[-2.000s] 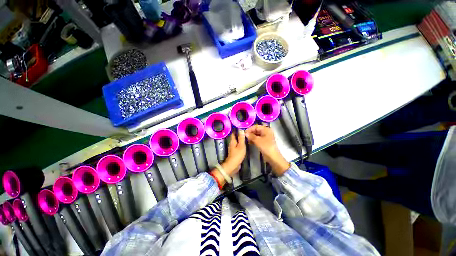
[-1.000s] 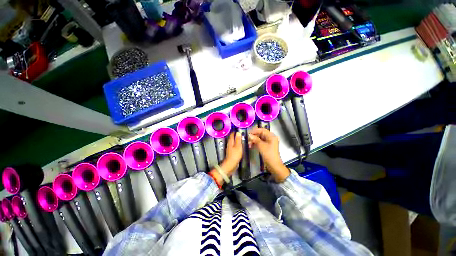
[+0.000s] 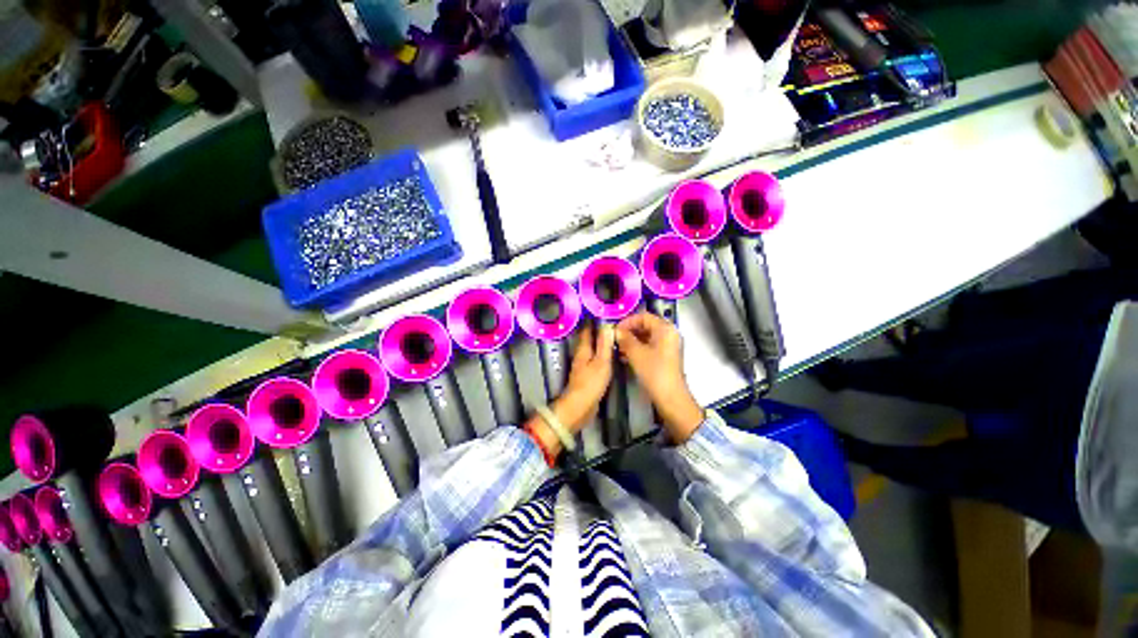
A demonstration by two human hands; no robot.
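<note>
Several dark grey hair dryers with magenta rings lie in a slanting row on the white bench [image 3: 924, 212]. My left hand [image 3: 587, 384] lies along the handle of one dryer [image 3: 612, 288], just below its ring, with the thumb and fingers near the handle's top. My right hand [image 3: 655, 364] meets it there from the right, fingertips pinched together at the top of the same handle. Whether a small part is between the fingertips is too small to tell. The neighbouring dryer [image 3: 671, 266] is partly hidden behind my right hand.
Behind the row are a blue bin of silver parts [image 3: 368, 234], a dark round tub [image 3: 327, 155], a hammer-like tool [image 3: 488, 199], a cream tub [image 3: 678, 122] and a second blue bin [image 3: 592, 115]. A person's dark-clothed legs [image 3: 986, 399] are at the right, beside a blue stool [image 3: 805, 455].
My right fingertips were slightly apart from the handle one second ago; now they are at its top, close to my left fingers. My left hand has hardly moved.
</note>
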